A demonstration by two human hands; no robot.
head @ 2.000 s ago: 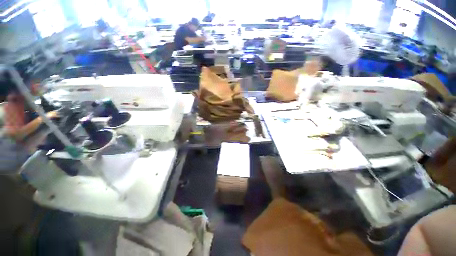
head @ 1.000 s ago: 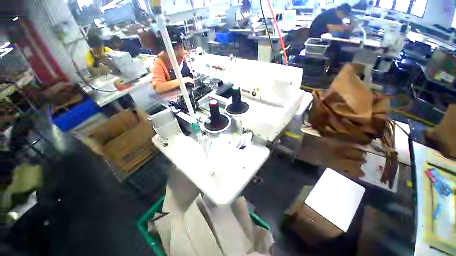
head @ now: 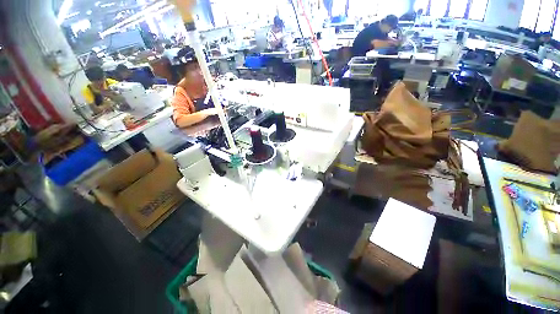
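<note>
Neither of my hands can be made out. Nearest in front, grey-beige flat pieces point(head: 248, 282) stand upright and leaning in a green basket point(head: 178, 287) on the floor. A small pinkish patch at the bottom edge beside them is too unclear to name. Above the basket is a white machine table point(head: 270, 208) with a white sewing machine point(head: 319, 110). Two dark thread cones point(head: 259, 146) stand on round holders there. To the right, a brown heap of bag panels point(head: 405, 126) lies on a low stand point(head: 451, 199).
A cardboard box with a white top point(head: 402, 233) stands on the floor right of the basket. An open cardboard box point(head: 144, 196) and a blue crate point(head: 73, 162) are at left. A person in orange point(head: 190, 101) sits behind the machine. A white table point(head: 516, 270) is at right.
The view has turned left since the first frame, then shifted slightly. The skin-coloured shape at the first frame's lower right is gone. The pinkish patch has appeared at the bottom.
</note>
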